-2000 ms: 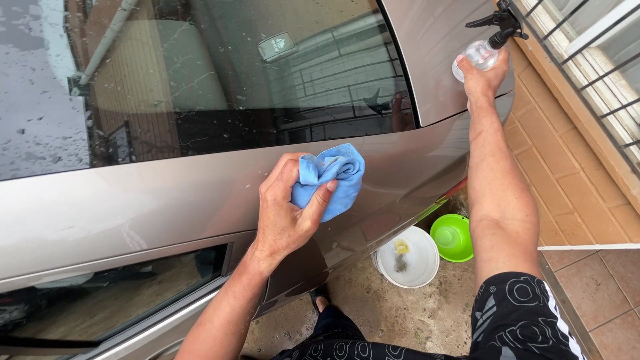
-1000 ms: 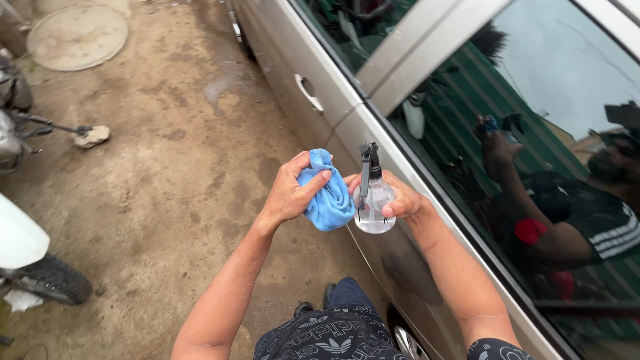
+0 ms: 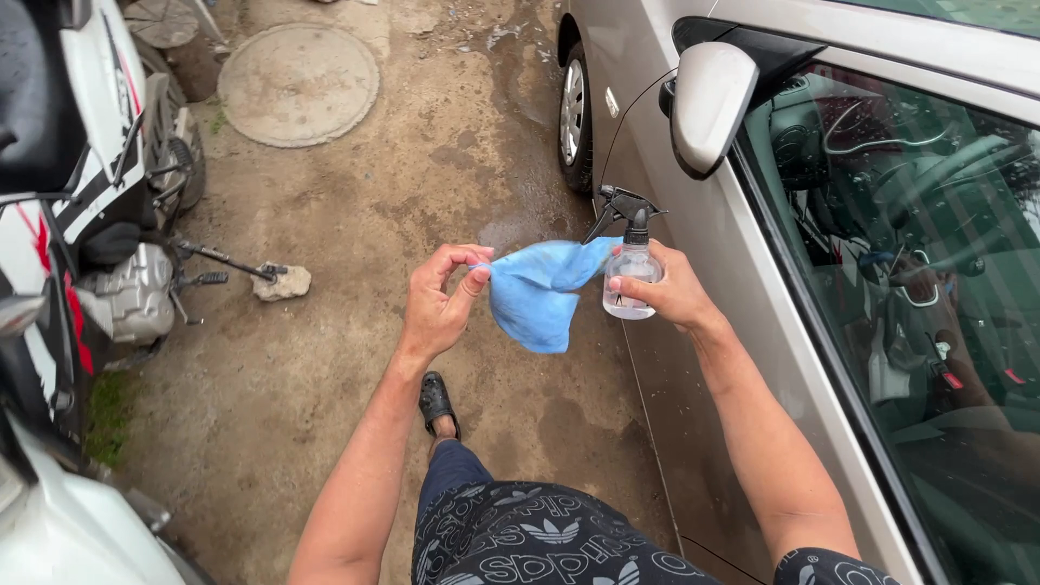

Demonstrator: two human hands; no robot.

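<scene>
A blue cloth (image 3: 540, 292) hangs partly unfolded between my two hands. My left hand (image 3: 443, 301) pinches one corner of it between thumb and fingers. In my right hand (image 3: 670, 284) is a clear spray bottle (image 3: 630, 272) with a black trigger head, held upright and partly filled with clear liquid. The cloth's other corner reaches behind the bottle to my right hand; whether the fingers grip it is hidden. Close on the right stands a beige car, its side mirror (image 3: 711, 106) and front side window (image 3: 918, 244) beyond my right hand.
A white motorcycle (image 3: 97, 162) with red and black parts stands at left, its side stand near a stone (image 3: 282, 282). A round concrete cover (image 3: 299, 85) lies on the dirty ground farther ahead. The car's front wheel (image 3: 574, 118) is ahead. My foot wears a black clog (image 3: 437, 402).
The cloth, bunched in my left hand before, is now spread between both hands. The view has moved along the car from its rear window to the front side window and mirror.
</scene>
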